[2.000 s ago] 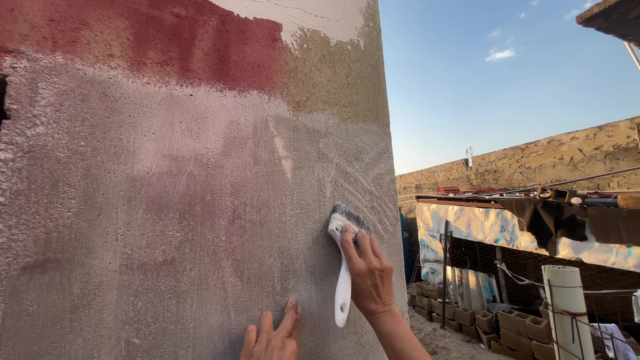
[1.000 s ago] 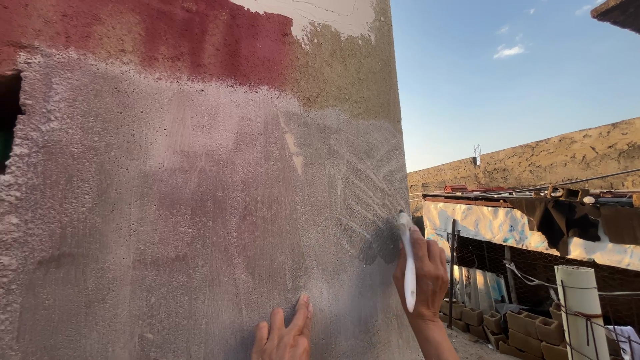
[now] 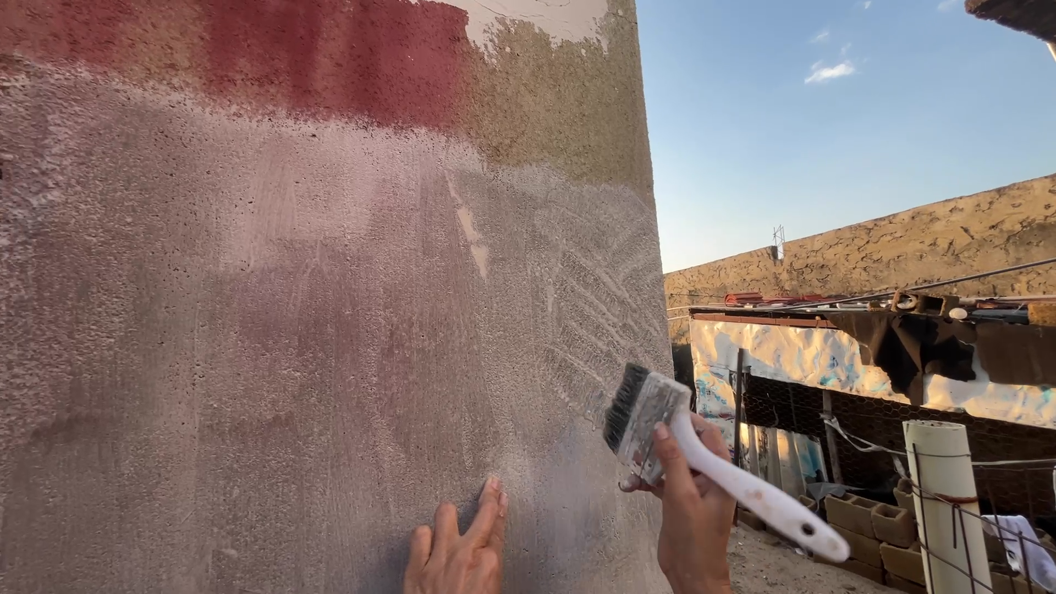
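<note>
My right hand (image 3: 697, 503) grips a flat paintbrush (image 3: 660, 412) near its ferrule. The brush has dark bristles and a white handle, which points down and right. Its bristles are at the wall surface near the right edge; whether they touch it, I cannot tell. My left hand (image 3: 462, 536) holds nothing and rests on the lower part of the wall, fingers apart. The rough plastered wall (image 3: 330, 330) shows a dark red band, a bare greenish-brown patch and white at the top, with greyish-pink below. Pale diagonal streaks mark it above the brush.
The wall ends at a vertical edge just right of the brush. Beyond it stand a low shed with crumpled metal sheeting (image 3: 775, 351), stacked hollow blocks (image 3: 866, 524), a white pipe (image 3: 945, 503) with thin metal rods beside it, and a long rough wall (image 3: 907, 239).
The brush has tilted in my right hand: its handle pointed downward before and now slants to the lower right. My left hand remains on the wall.
</note>
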